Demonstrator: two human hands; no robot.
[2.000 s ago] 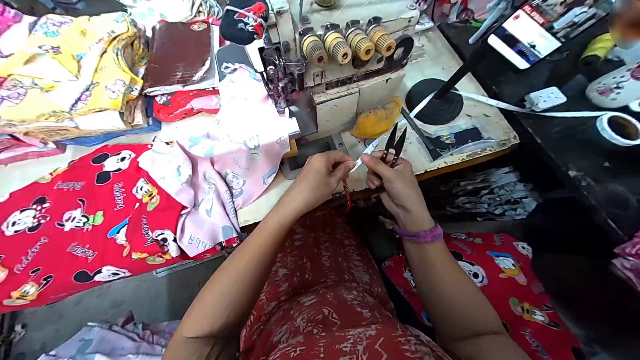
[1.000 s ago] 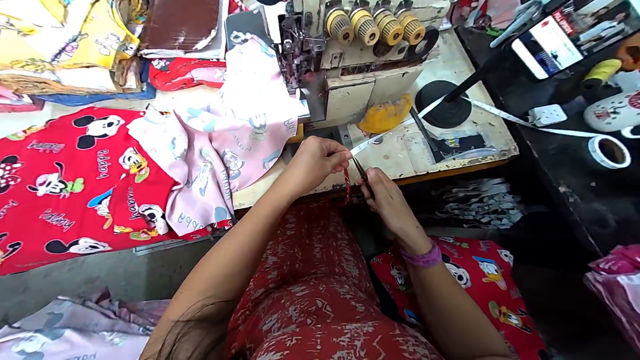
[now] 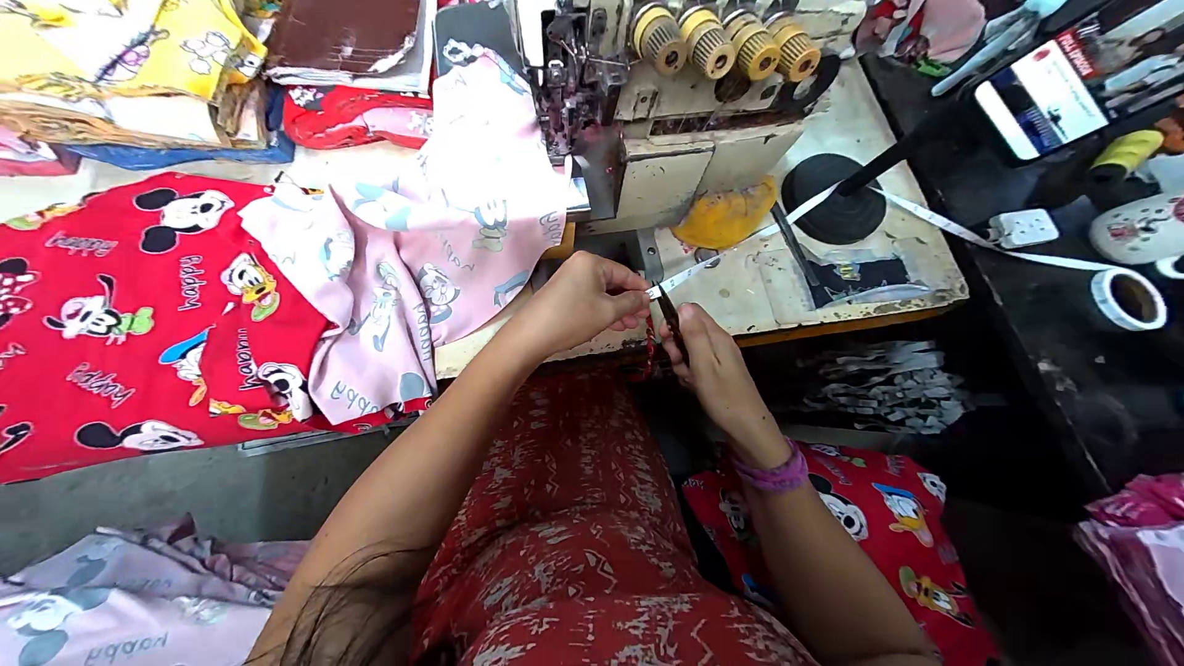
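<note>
My left hand (image 3: 597, 301) pinches the end of a narrow white label tape (image 3: 689, 273) in front of the sewing machine. In my right hand (image 3: 705, 356) are small dark scissors (image 3: 664, 310), their blades up against the tape just beside my left fingertips. From there the tape runs right, past a round black stand base (image 3: 835, 199), to a white roll (image 3: 1128, 299). A thin red strip (image 3: 650, 347) hangs below my left fingers. Pink printed fabric (image 3: 398, 277) lies left of my hands, partly over red cartoon-print fabric (image 3: 102, 324).
The overlock sewing machine (image 3: 703, 139), with several yellow-capped tension dials, stands behind my hands. Folded yellow printed fabric (image 3: 129, 55) is stacked at the back left. A phone (image 3: 1041, 97) is at the upper right. Red printed fabric (image 3: 888, 527) lies below my right forearm.
Two seconds ago the scissor blades stood apart and pointed up; now they are close together at the tape by my left fingers. My left hand still holds the tape end.
</note>
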